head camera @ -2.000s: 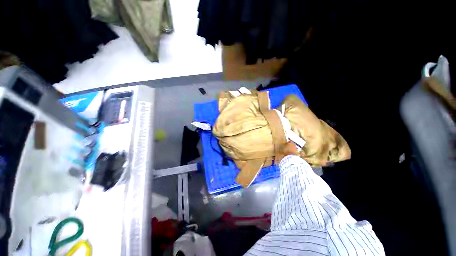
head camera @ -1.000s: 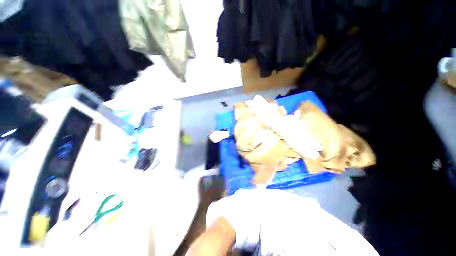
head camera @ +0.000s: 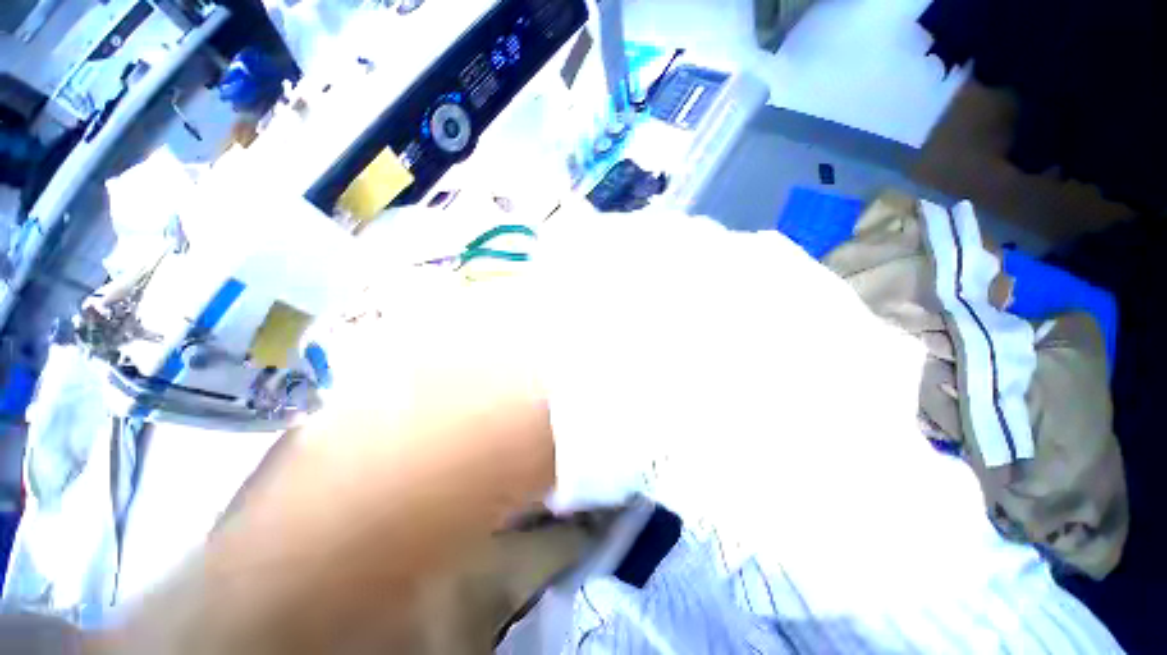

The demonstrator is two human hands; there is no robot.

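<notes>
My right hand (head camera: 384, 493) is a large blurred shape low in the picture, coming out of an overexposed white striped sleeve (head camera: 742, 346). Its fingers cannot be made out. A brown cloth piece (head camera: 531, 569) with a pale edge and a dark patch (head camera: 649, 548) shows just below the hand; whether the hand grips it cannot be told. My left hand cannot be made out. On the right, a brown garment pile (head camera: 1069, 435) with white strips (head camera: 979, 346) bearing a dark line lies over a blue crate (head camera: 819, 220).
The white sewing machine head with its dark panel (head camera: 480, 109) stands beyond the hand. Green-handled snips (head camera: 499, 243) lie before it. A clear tub (head camera: 691, 96) is at its right. White cloth (head camera: 64, 473) hangs far left. Dark garments (head camera: 1049, 77) are at upper right.
The view has swung left, so the machine fills the upper middle and the crate sits at the right edge. My right hand has left the crate and come back towards the machine table.
</notes>
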